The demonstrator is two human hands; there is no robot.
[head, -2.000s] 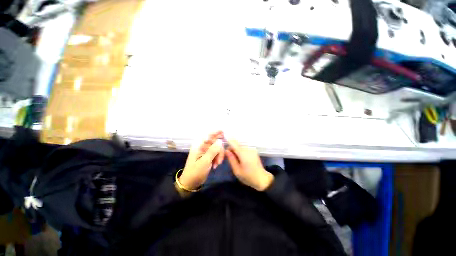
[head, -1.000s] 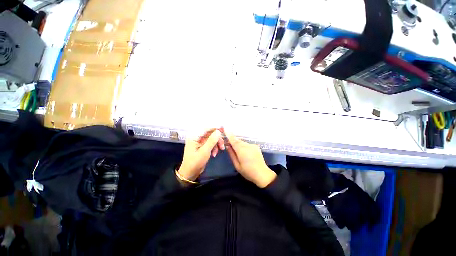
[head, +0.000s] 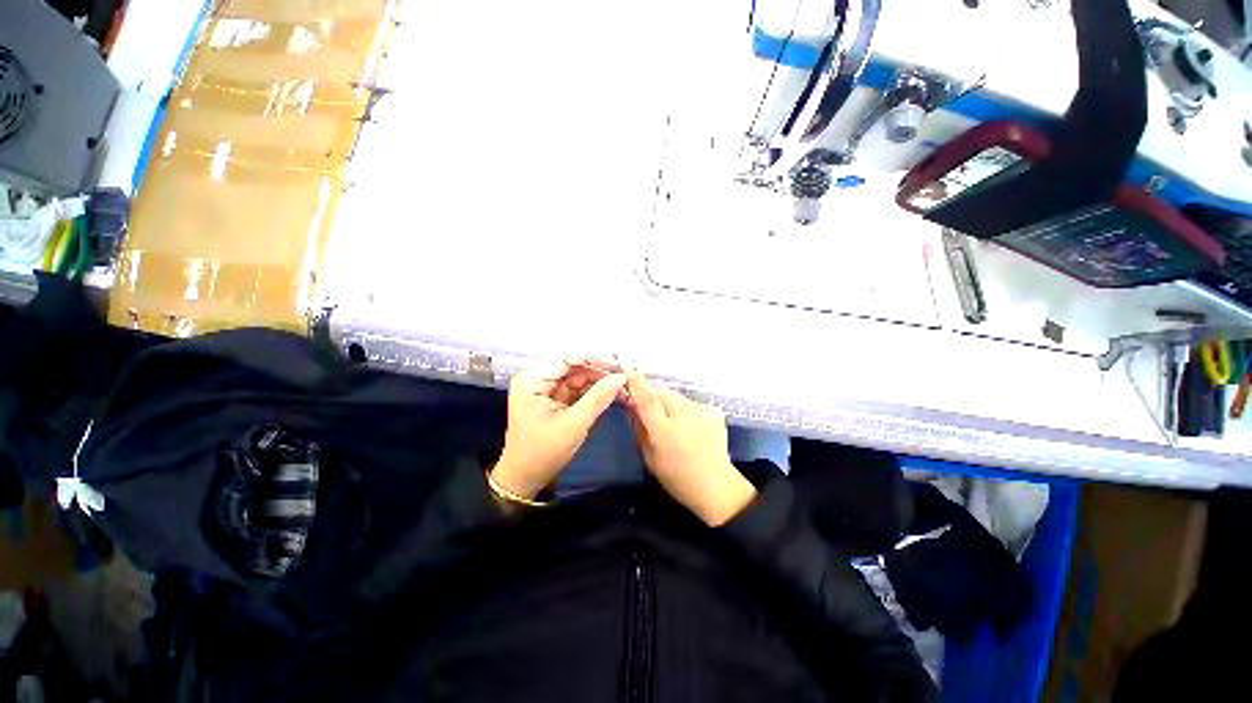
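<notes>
My left hand [head: 545,426] and my right hand [head: 687,446] meet at the fingertips over the front edge of the white sewing table [head: 481,234]. The fingers of both hands are bent and the tips touch. Something tiny may be pinched between them, but it is hidden or too small to tell. A thin yellow band is round my left wrist. The sewing machine's needle area [head: 769,168] is behind and to the right of my hands, apart from them.
A taped cardboard sheet [head: 254,151] lies at left. A dark garment bundle [head: 165,426] with a white tie [head: 80,494] is below it. A red-edged panel [head: 1098,234] juts out at right. A blue crate [head: 1050,549] holding cloth stands below right. Yellow-handled snips [head: 1216,363] lie far right.
The machine has shifted slightly right and down in the picture as the view moved. My hands remain together at the table edge, with the left fingers slightly more spread.
</notes>
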